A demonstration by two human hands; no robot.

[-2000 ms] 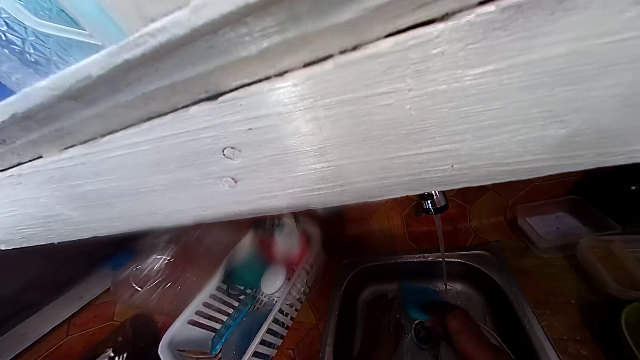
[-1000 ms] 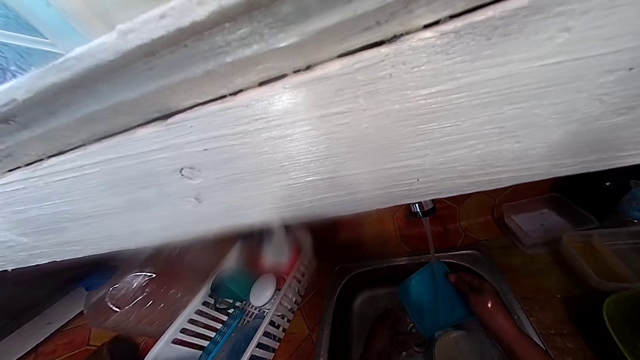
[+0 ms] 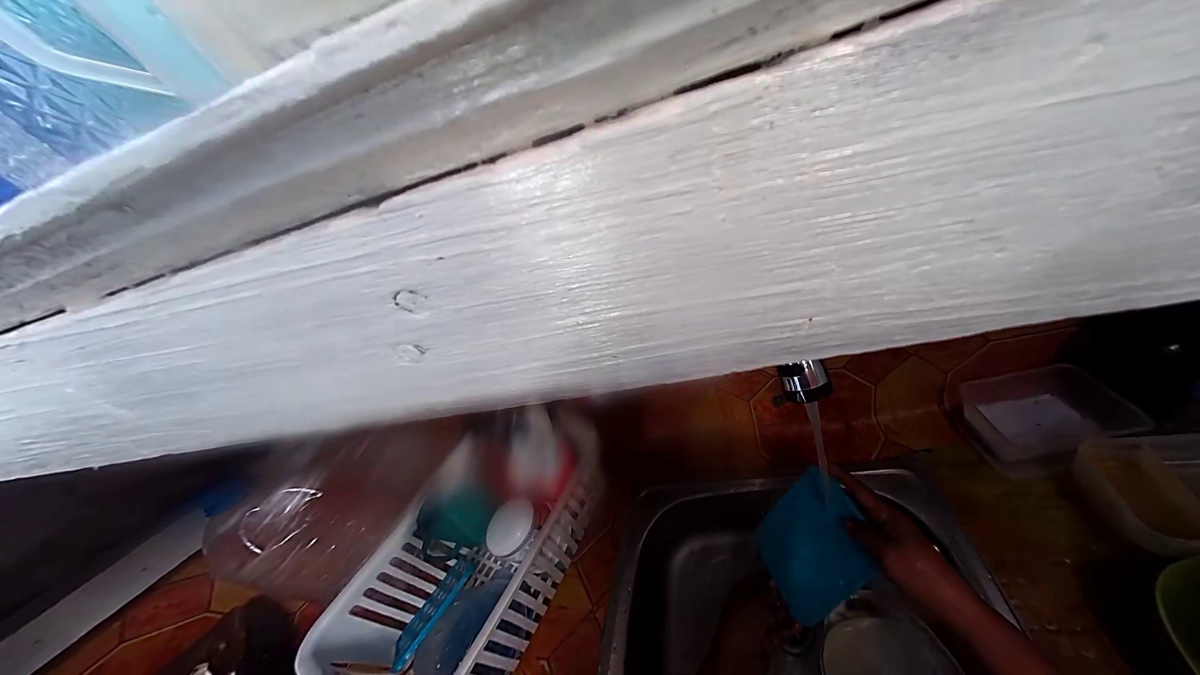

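A flat blue piece, perhaps a container or lid [image 3: 814,548], is tilted under the stream from the chrome faucet [image 3: 804,382]. My right hand [image 3: 877,525] grips its right edge, fingers on the blue surface. My left hand [image 3: 750,619] is a dark shape low in the sink, at the lower left of the blue piece; its fingers are too dark to read. Both are over the stainless steel sink [image 3: 689,572]. A round, pale dish [image 3: 877,642] lies in the basin below my right hand.
A white painted wooden beam [image 3: 656,234] spans the upper view. Left of the sink stands a white slotted plastic basket [image 3: 347,619] with utensils and a white spoon [image 3: 510,527]. Clear plastic containers [image 3: 1045,412] sit at right, near a green rim [image 3: 1181,600]. A clear plastic vessel [image 3: 281,525] is at left.
Two seconds ago the blue piece was low in the sink, mostly hidden; it is now raised under the water. My right hand has moved up to its right edge.
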